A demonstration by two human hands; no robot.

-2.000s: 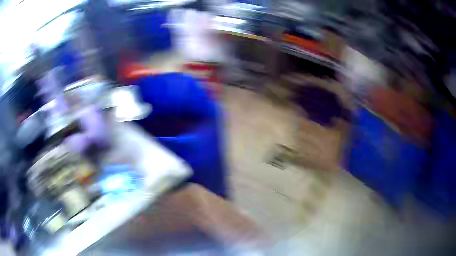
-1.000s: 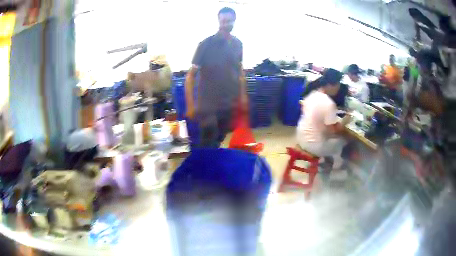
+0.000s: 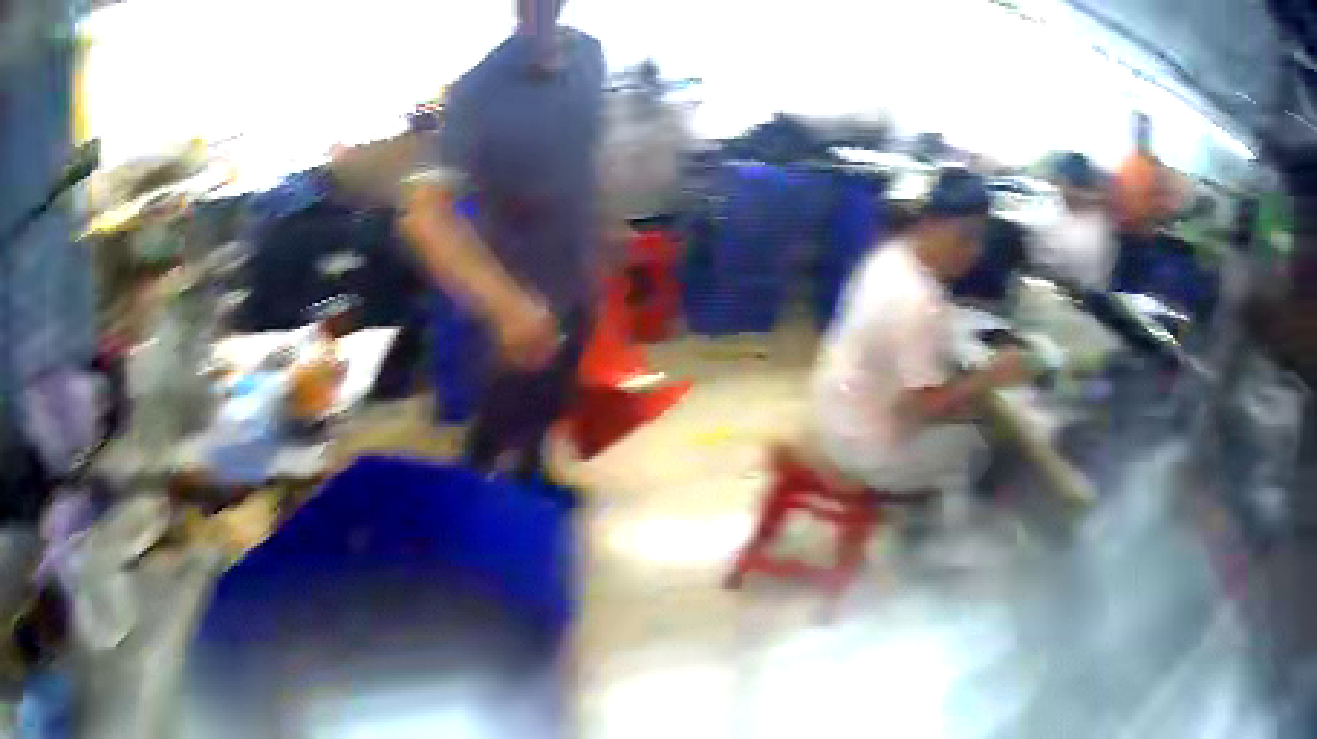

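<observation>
Neither of my hands shows in the head view. Nearest in front of me is a large blue bin [image 3: 419, 541], low and left of the middle, its lower part blurred into a pale haze. A person in a dark shirt [image 3: 523, 159] stands just behind the bin, one forearm bent in front of the body. A red stool [image 3: 812, 527] stands on the floor to the right of the bin, with a person in a pale top [image 3: 888, 339] seated on it. The whole view is blurred by motion.
A cluttered table [image 3: 311, 433] is at the left. Another red thing [image 3: 621, 390], perhaps a stool, is beside the standing person. Stacked blue bins [image 3: 744, 246] are at the back. More people sit at a work row at the right, one in orange [image 3: 1145, 188].
The view has turned, so the blue bin and the standing person lie further left. The standing person is nearer, with an arm now bent forward. The seated person remains on the stool.
</observation>
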